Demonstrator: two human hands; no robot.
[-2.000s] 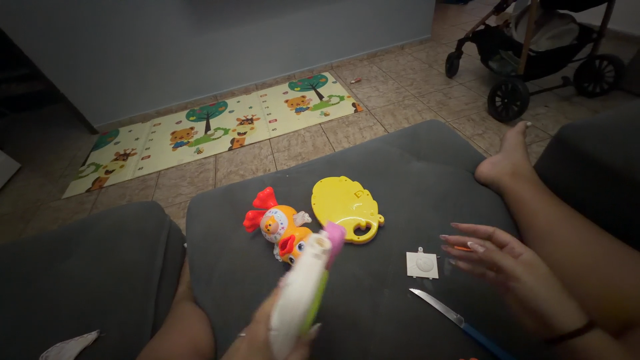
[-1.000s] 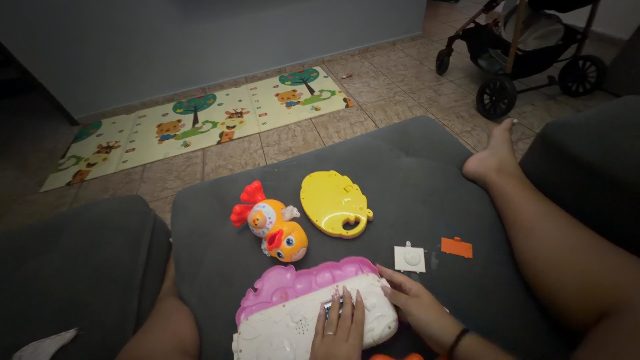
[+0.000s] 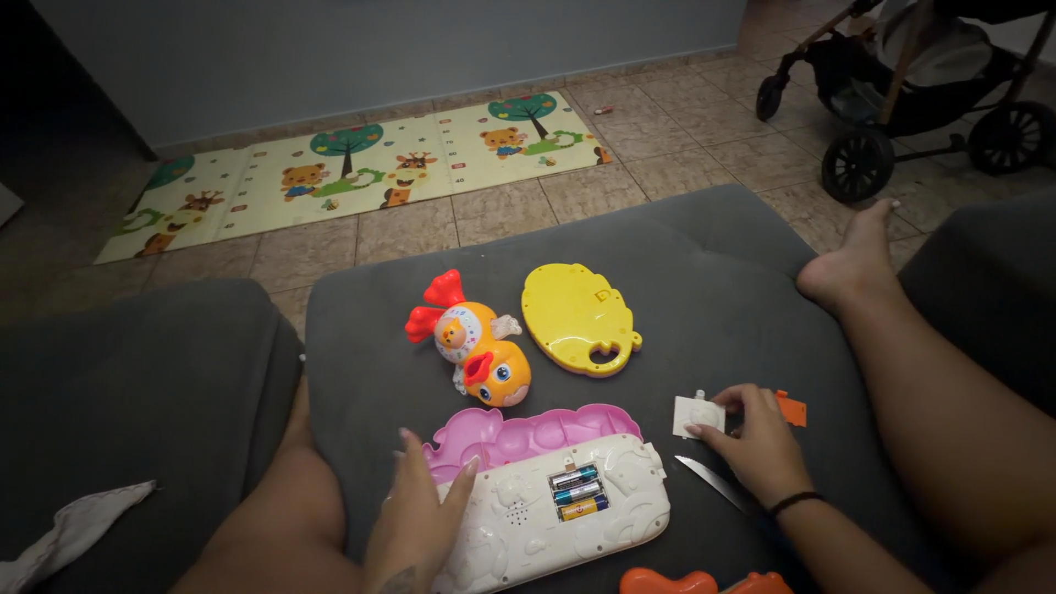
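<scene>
A white and pink plastic toy (image 3: 577, 495) lies back side up on the grey cushioned seat, its battery compartment uncovered with several batteries (image 3: 578, 492) inside. My left hand (image 3: 421, 503) is at the toy's left end, fingers spread; whether it touches the toy I cannot tell. My right hand (image 3: 755, 441) pinches the white battery cover (image 3: 699, 416) at its right edge. An orange cover (image 3: 792, 408) lies just beyond that hand. Below the white cover is a knife blade (image 3: 711, 481), its handle mostly hidden by my right forearm.
An orange duck toy (image 3: 478, 346) and a yellow plastic toy (image 3: 577, 318) lie behind the white toy. Orange plastic pieces (image 3: 668, 581) show at the bottom edge. My legs flank the grey seat (image 3: 701, 239). Beyond are a patterned mat (image 3: 355, 169) and a stroller (image 3: 899, 91) on tiles.
The pink and white toy, upright in my left hand at first, now lies flat. My right hand has moved from the toy to the white cover. The orange cover was in my right hand at first.
</scene>
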